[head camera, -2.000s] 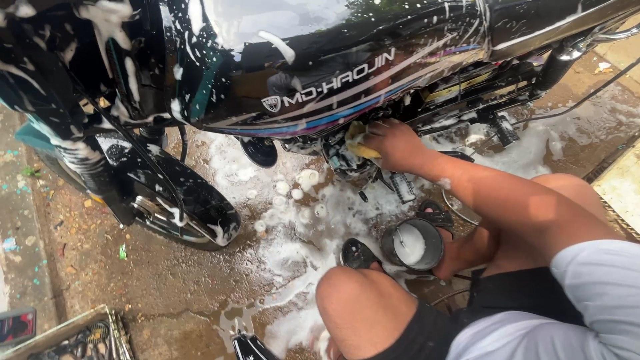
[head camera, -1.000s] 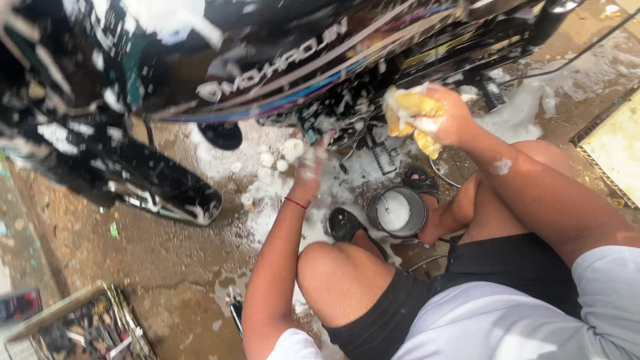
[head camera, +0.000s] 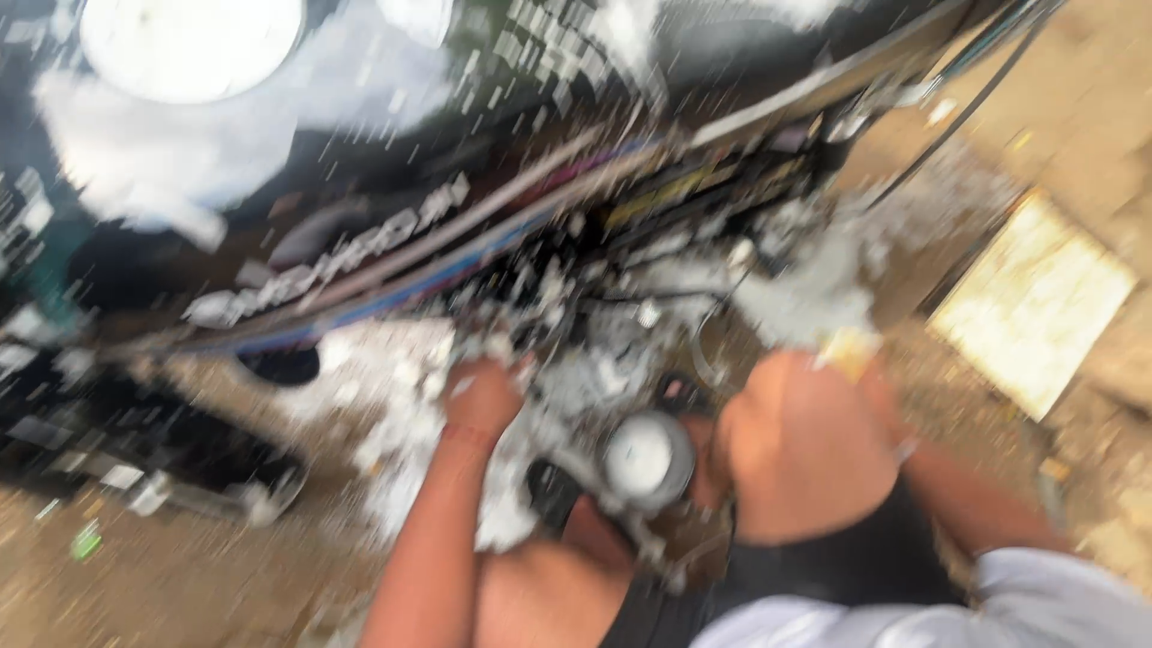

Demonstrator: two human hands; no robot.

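A black motorcycle's fuel tank (head camera: 360, 180), flecked with suds and striped blue and purple, fills the upper part of the blurred head view. My left hand (head camera: 483, 391) is at the engine (head camera: 531, 292) under the tank; its fingers are too blurred to tell whether they grip a part. My right hand (head camera: 871, 382) is beside my right knee, partly hidden by it, on a yellow sponge or cloth (head camera: 848, 351) with foam. A dark bucket (head camera: 688, 459) holding whitish suds stands between my feet.
The front wheel (head camera: 180, 450) is at the left, with white foam (head camera: 396, 441) spread over the wet ground beside it. A pale flat slab (head camera: 1035, 301) lies at the right. A dark cable (head camera: 963, 112) runs across the upper right.
My right hand, at the engine two seconds ago, has moved right and down to beside my knee with the yellow thing. My left hand has come to the engine. The view has shifted and blurred.
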